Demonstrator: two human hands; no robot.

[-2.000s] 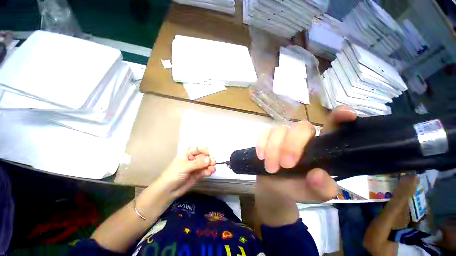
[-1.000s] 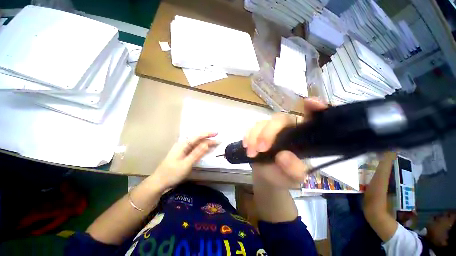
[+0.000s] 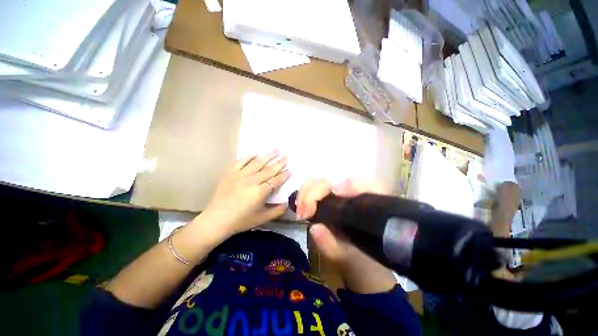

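Note:
A flat white panel (image 3: 315, 134) lies on the tan bench top in front of me, overexposed. My left hand (image 3: 252, 187) rests flat on its near left part, fingers slightly apart, holding nothing that shows. My right hand (image 3: 334, 213) is closed around the nose end of the black electric screwdriver (image 3: 426, 239), near the panel's front edge. The tool's body points right and towards me. Its bit is hidden, so I cannot tell if it touches the panel.
A fanned panel stack (image 3: 59, 39) is at the left. Beyond the bench top, brown cardboard (image 3: 197, 33) holds a white pile (image 3: 288, 26), a paper sheet (image 3: 272, 58) and a clear plastic tray (image 3: 370, 92). More panels (image 3: 485, 79) stand at the right. Another person's arm (image 3: 508, 203) is at the right.
My left hand has gone from pinching at the bit to lying flat on the panel. The screwdriver's rear has swung down towards me. The view has shifted, so the bench sits higher.

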